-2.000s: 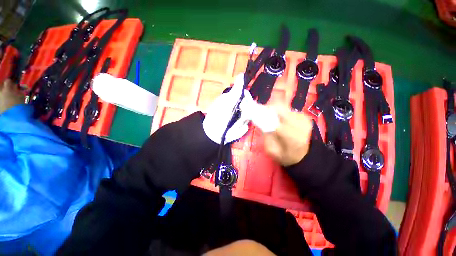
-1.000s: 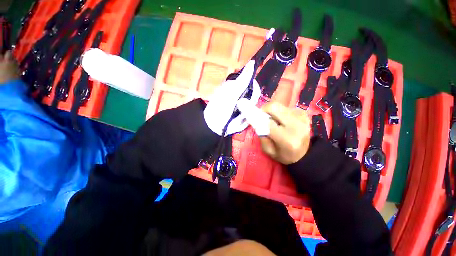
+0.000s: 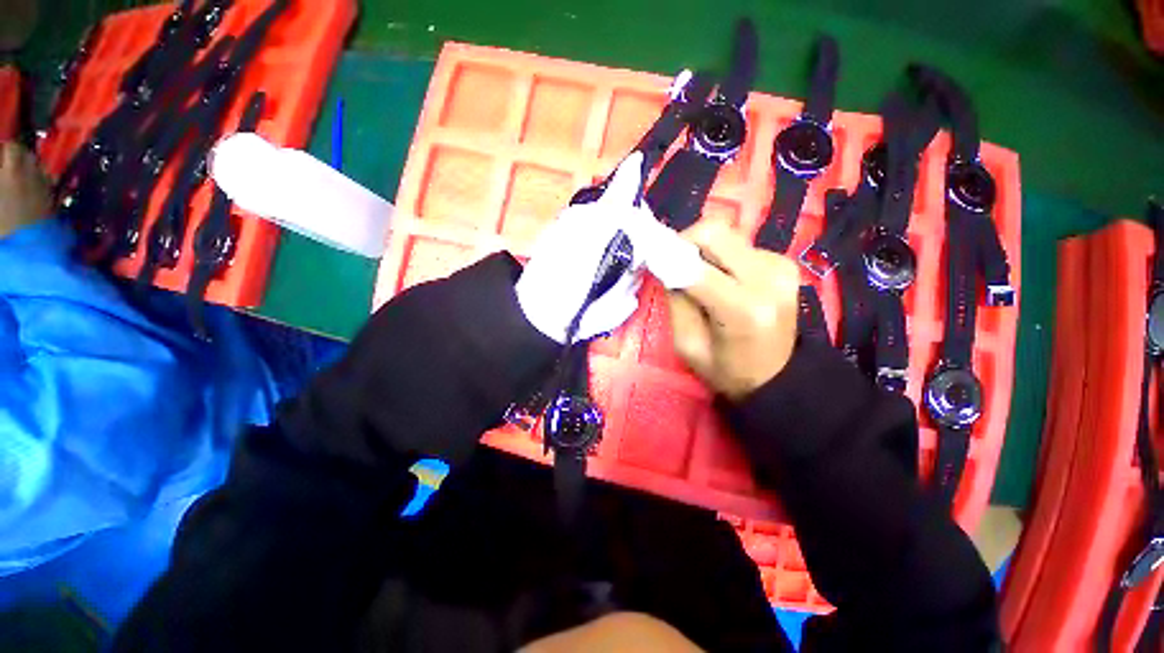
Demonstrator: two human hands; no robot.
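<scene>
My left hand [image 3: 574, 262], in a white glove, holds a wristwatch [image 3: 614, 264] over the middle of the watch tray. The watch is tilted so its case shows nearly edge-on, and its black strap runs up and down past the glove. My bare right hand [image 3: 740, 306] pinches a white wiping cloth [image 3: 668, 253] close beside the watch. Whether the cloth touches the case is hard to tell. The orange-red watch tray [image 3: 470, 175] lies below both hands, with several black-strapped watches across its right half and one watch [image 3: 573, 424] at its near edge.
A white bottle-like object [image 3: 304, 191] lies left of the tray. A neighbour's tray [image 3: 287, 121] holds many watches at upper left, beside a person's blue sleeve [image 3: 115, 396]. Stacked trays [image 3: 1085, 421] stand at right. Another orange-red tray [image 3: 781, 561] shows below the bench edge.
The view has shifted from two seconds ago. The cloth has moved up beside the watch case, and the watch's case shows more clearly in my left hand.
</scene>
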